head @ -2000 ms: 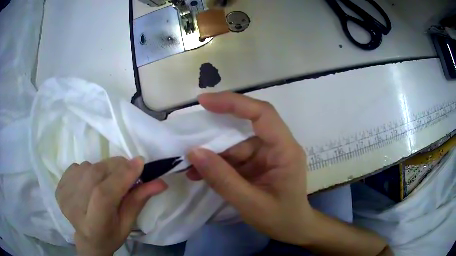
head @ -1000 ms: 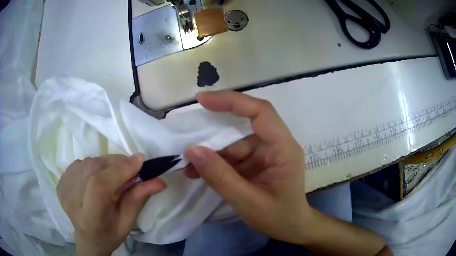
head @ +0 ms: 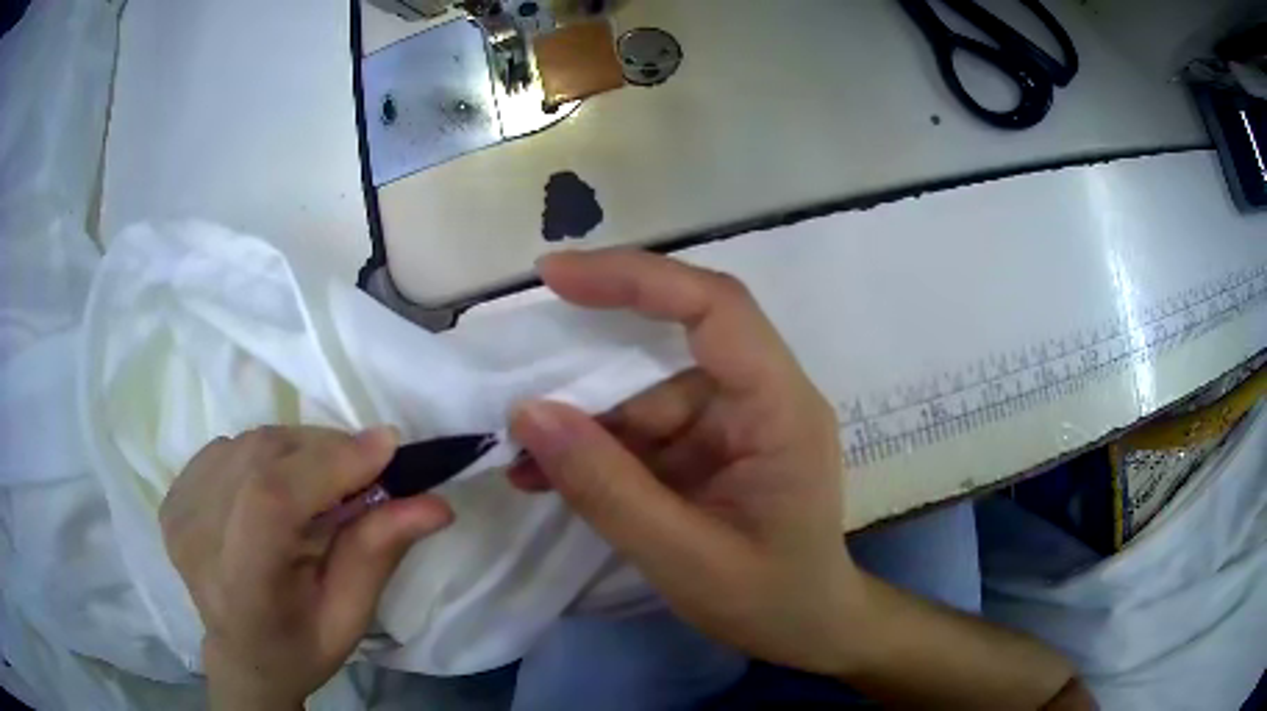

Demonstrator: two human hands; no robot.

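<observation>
White cloth (head: 486, 597) lies bunched over the table's left part and its front edge. My left hand (head: 299, 549) is closed around small thread snips with dark pointed blades (head: 434, 464) and a bit of pink handle showing. The snips point right, their tips just short of my right thumb. My right hand (head: 709, 458) pinches a folded edge of the cloth between thumb and fingertips, with one finger raised apart above. Whether the blades touch the cloth or a thread cannot be told.
The needle plate (head: 431, 104) and an orange-brown block (head: 580, 61) are at the top. Black shears (head: 1003, 63) lie top right, with a black object (head: 1234, 136) at the right edge. A printed ruler (head: 1028, 382) runs along the front. White cloth (head: 1167, 611) hangs at lower right.
The table and machine have shifted slightly left and up in the picture. Both hands keep nearly the same pose and hold on the snips and cloth.
</observation>
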